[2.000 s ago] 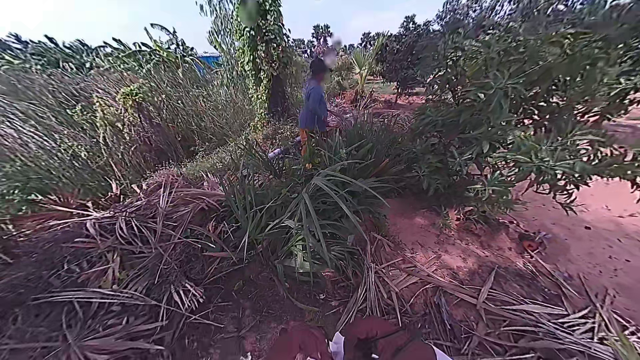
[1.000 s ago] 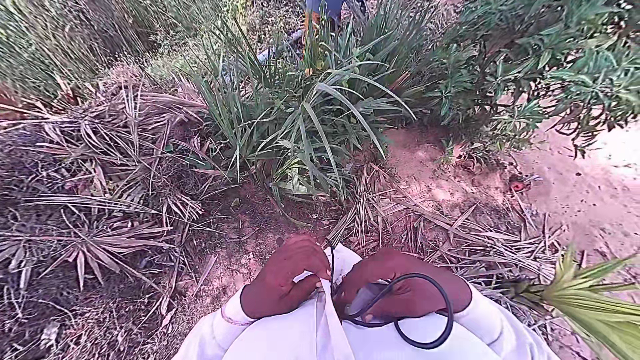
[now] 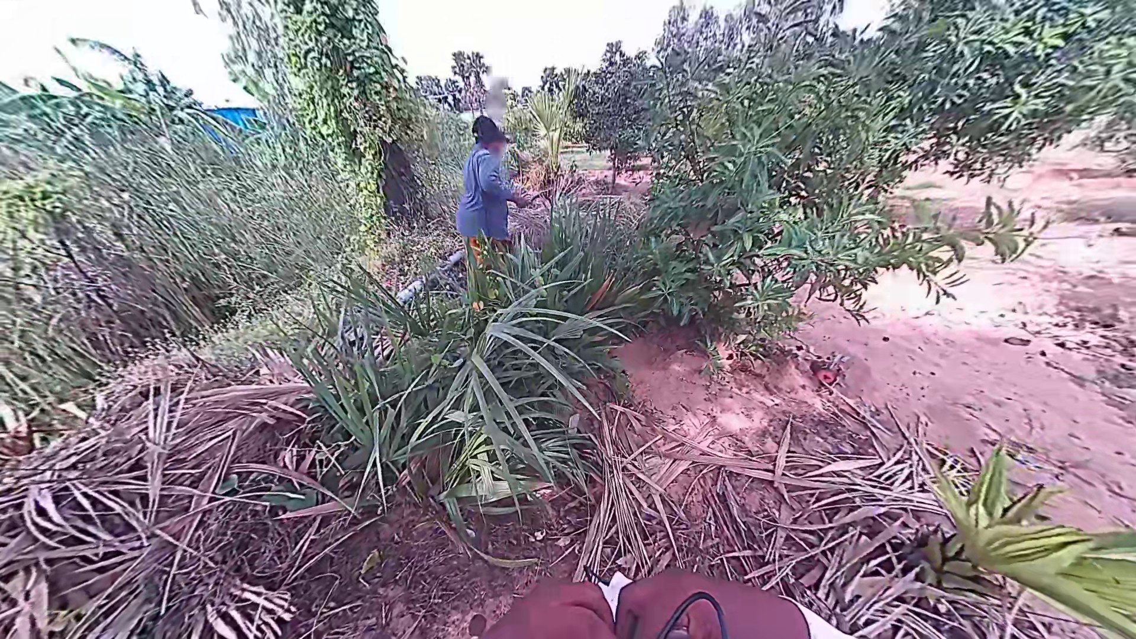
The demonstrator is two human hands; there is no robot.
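Observation:
At the bottom edge of the head view, my left hand (image 3: 552, 612) and my right hand (image 3: 714, 607) are close together, backs up and cut off by the frame. White cloth (image 3: 614, 589) shows between them. A thin black cord (image 3: 695, 603) loops over my right hand. The fingers of both hands are hidden, so what each one grips cannot be told. Beyond the hands grows a clump of long green blade-like leaves (image 3: 497, 382). Dry palm fronds (image 3: 612, 497) lie on the soil just past my right hand.
A person (image 3: 485, 191) in a blue top stands behind the clump, near a pale pole or pipe (image 3: 430, 277). A leafy bush (image 3: 754, 213) spreads at right over reddish soil (image 3: 923, 382). More dry fronds (image 3: 160, 479) are heaped at left. A green palm leaf (image 3: 1021, 550) juts in at lower right.
The view has tilted up since one second ago, when both hands showed fully at white cloth with the black cord at my right hand. Now only their backs show.

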